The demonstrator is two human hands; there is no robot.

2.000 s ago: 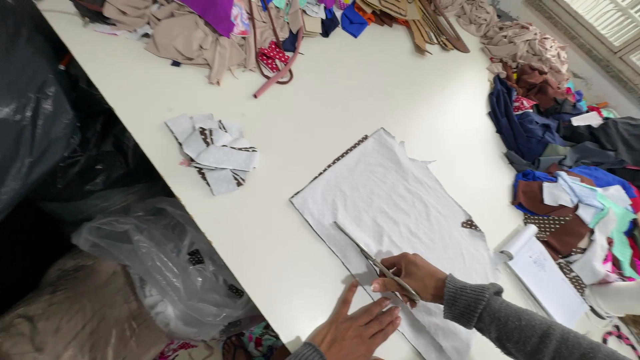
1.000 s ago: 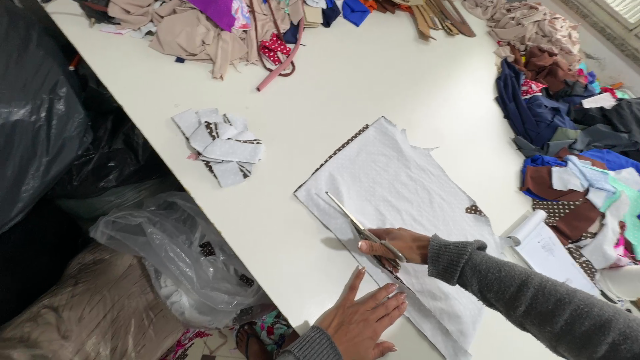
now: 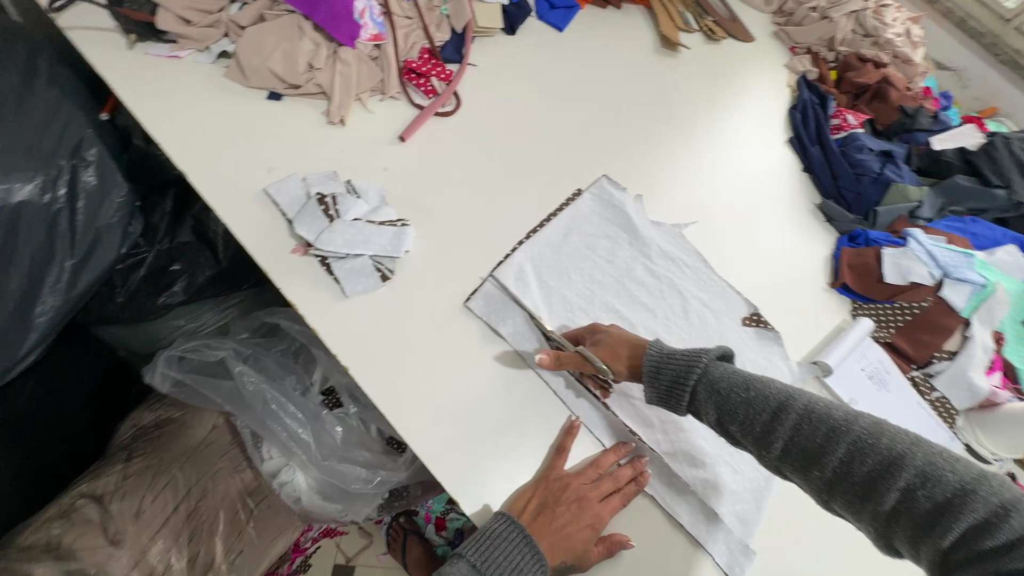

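My right hand is closed on the handles of metal scissors, whose blades lie along a cut near the left long edge of a pale fabric piece. Brown dotted fabric shows under its upper left edge. A pale strip runs beside the cut, with a dark line between it and the larger piece. My left hand, fingers spread, rests on the lower part of the strip and the table, gripping nothing. Up and left of the fabric lies a loose pile of pale and brown cut pieces.
Beige scraps and a pink tube lie at the table's far side. Heaped coloured scraps and a notepad with writing are at the right. Plastic bags sit below the left table edge.
The scissors have moved up along the fabric, and the cut now reaches its upper left edge. My left hand stays spread near the strip.
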